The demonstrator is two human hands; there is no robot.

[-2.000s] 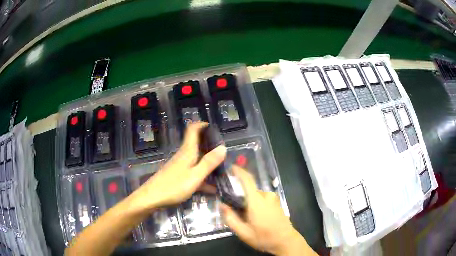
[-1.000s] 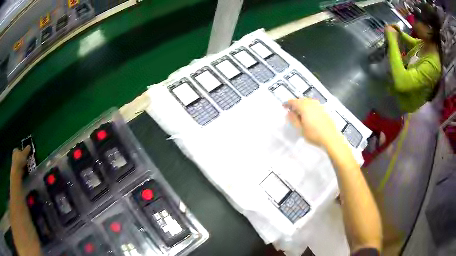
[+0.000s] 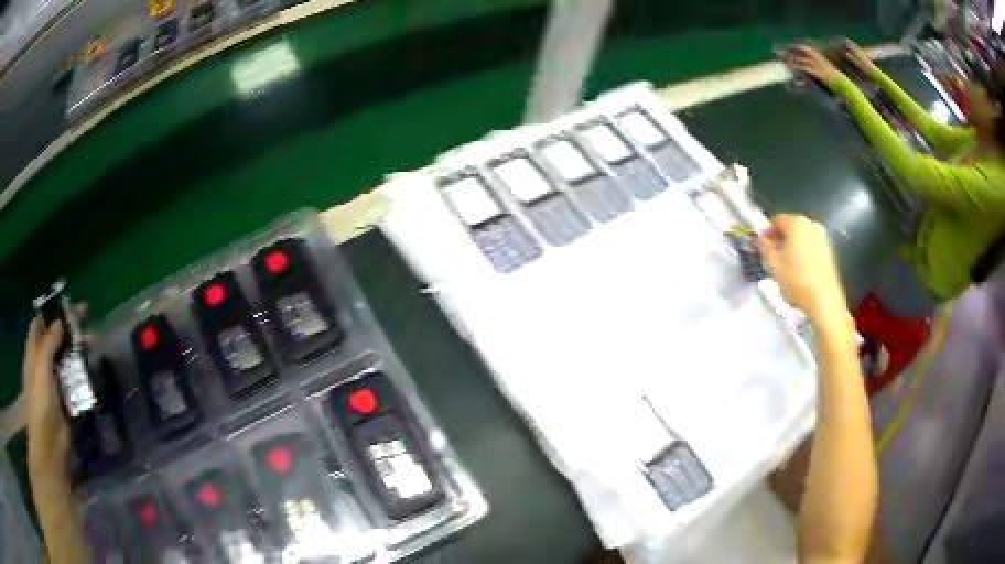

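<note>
My left hand, at the left edge, holds a phone board assembly with a dark screen and silvery key area, upright beside the blister tray. My right hand pinches a front housing at the right side of the white sheet; a small yellow strip shows at the fingertips, and details are blurred. A row of front housings lies along the sheet's far edge. Another front housing lies near its front edge. Black units with red dots sit in the tray.
A green belt runs beyond the tray and sheet. A pale metal support stands behind the sheet. A far-side tray holds dark and yellow-orange parts. A person in yellow-green sleeves works at the right. A red object is below them.
My left hand has raised the board assembly from the belt to beside the tray. My right hand now has hold of a front housing at the sheet's right side. The other person's arms have stretched forward.
</note>
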